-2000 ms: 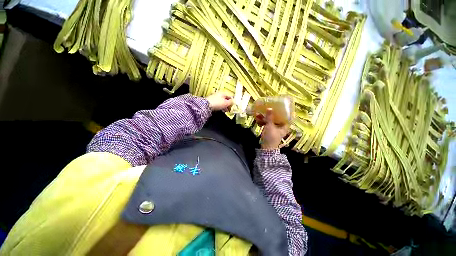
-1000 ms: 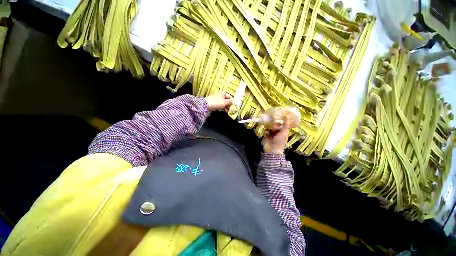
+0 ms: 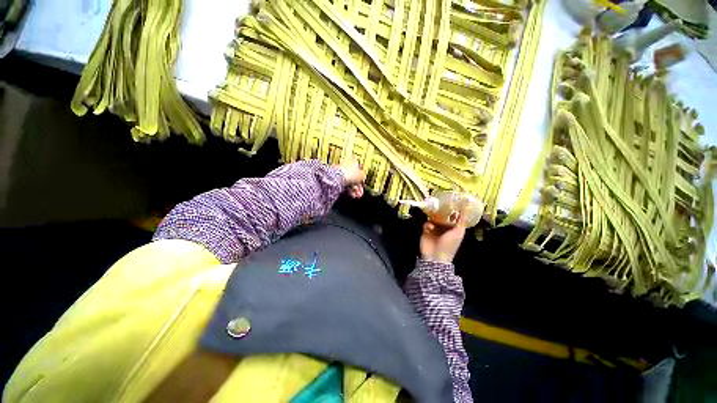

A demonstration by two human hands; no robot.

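My right hand (image 3: 443, 238) holds the glue bottle (image 3: 456, 209), a cloudy tan body with red marking; its thin pale nozzle points left over the overhanging strap ends. My left hand (image 3: 354, 179) is at the front edge of the middle strap stack (image 3: 369, 94), left of the nozzle. Its fingers are bent close to the yellow-green strap ends; whether they grip one is too small to tell. The stack has crossed, lattice-like layers, with several long straps lying diagonally over it.
A loose pile of straps (image 3: 149, 71) hangs over the table edge at the left. Another crossed strap stack (image 3: 621, 173) lies at the right. White table top (image 3: 211, 43) shows between them. A small brown block (image 3: 670, 55) and pale items are at the far right.
The view has shifted, so the stacks sit higher and more to the left. The white tab near my left fingers no longer shows. The bottle remains in my right hand, now nearer the front edge.
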